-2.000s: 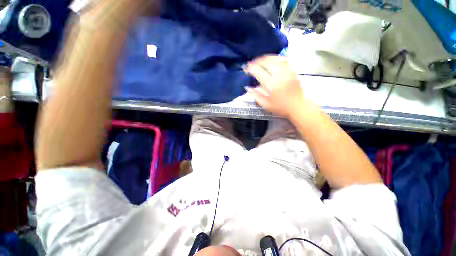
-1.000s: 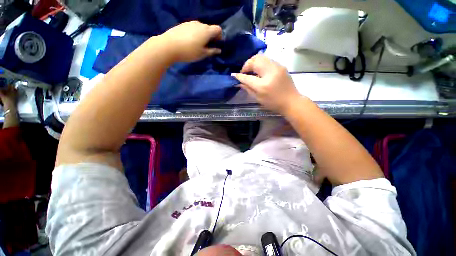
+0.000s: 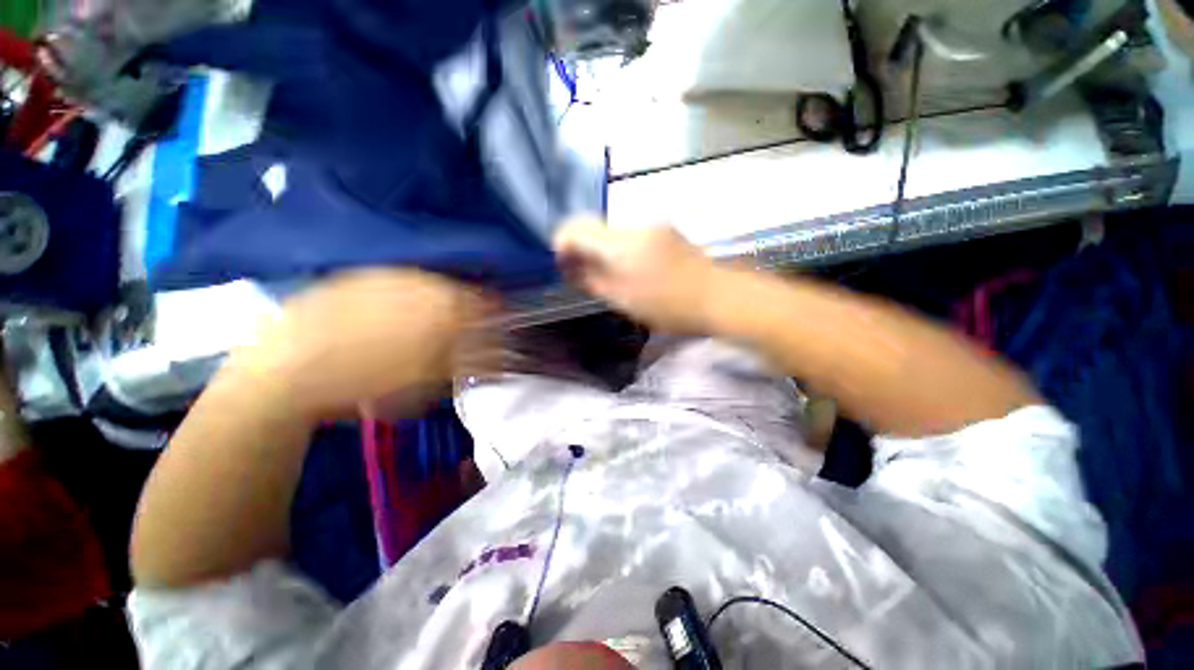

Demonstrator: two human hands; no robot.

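A navy garment body lies bunched on the white machine table, with a light grey panel along its right side and a small white label at its left. My right hand pinches the garment's lower right corner at the table's front edge. My left hand is strongly blurred at the front edge, just below the cloth; its fingers cannot be made out, nor whether it touches the cloth.
Black scissors lie on the table at the right, beside the cream machine bed. A measuring tape runs along the front edge. A blue machine part is at the far left. A person's red sleeve shows at lower left. Navy cloth hangs at right.
My left hand has moved from on the cloth down to the front edge. My right hand has moved slightly left and down. The garment has shifted left, and its grey panel now shows. The view has turned.
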